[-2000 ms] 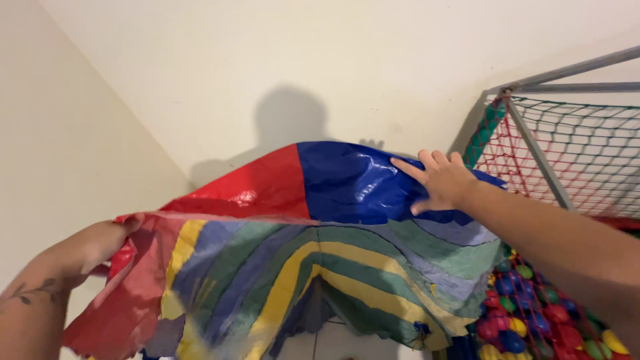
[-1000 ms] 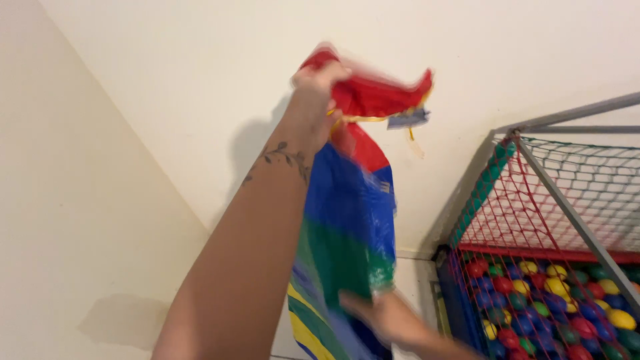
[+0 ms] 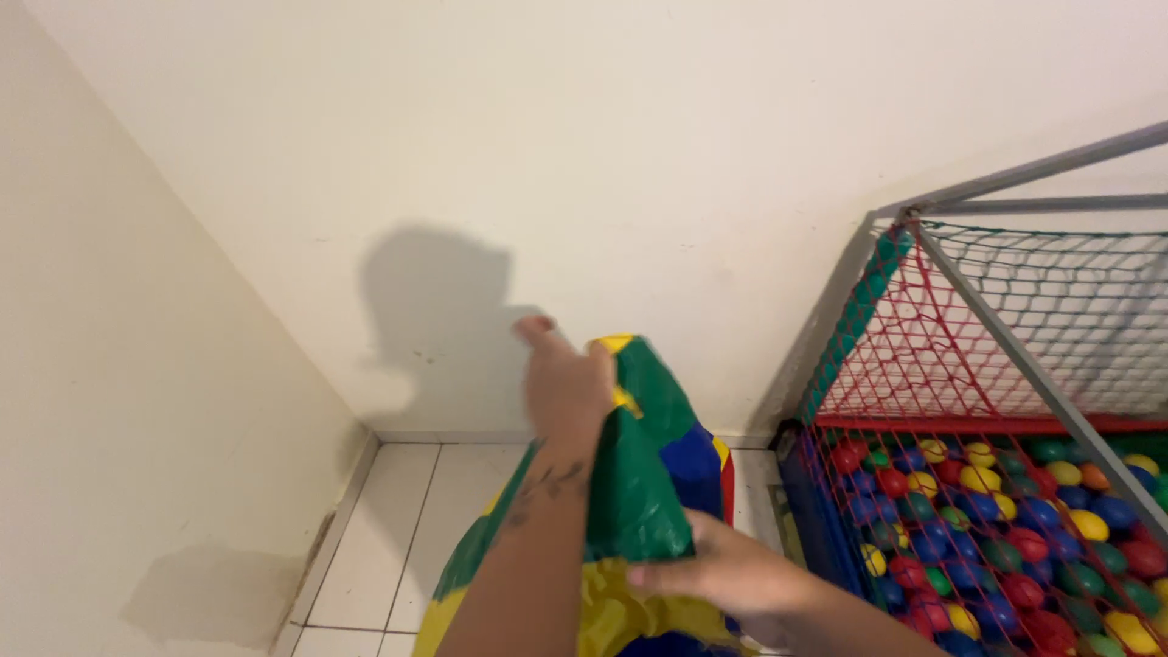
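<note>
A large sheet of glossy fabric (image 3: 643, 497), in green, yellow, blue and red panels, hangs in folds in front of me. My left hand (image 3: 568, 374) is raised at the sheet's upper edge, blurred, with some fingers pointing up and away; whether it pinches the edge is not plain. Lower down, my right hand (image 3: 721, 566) grips the sheet's right side near the green and yellow seam, thumb in front and the other fingers partly hidden by the folds. The sheet's lower part runs out of the bottom of the view.
At the right stands a ball pit with a grey metal frame (image 3: 1031, 365), red and green netting (image 3: 922, 338), a blue padded side (image 3: 821, 520) and many coloured plastic balls (image 3: 981, 506). Pale walls (image 3: 584, 164) meet at a corner above white floor tiles (image 3: 383, 538).
The sheet was spread wide between both hands, then held up by the left hand; now it hangs lower in folds. My left hand has come down from its raised position.
</note>
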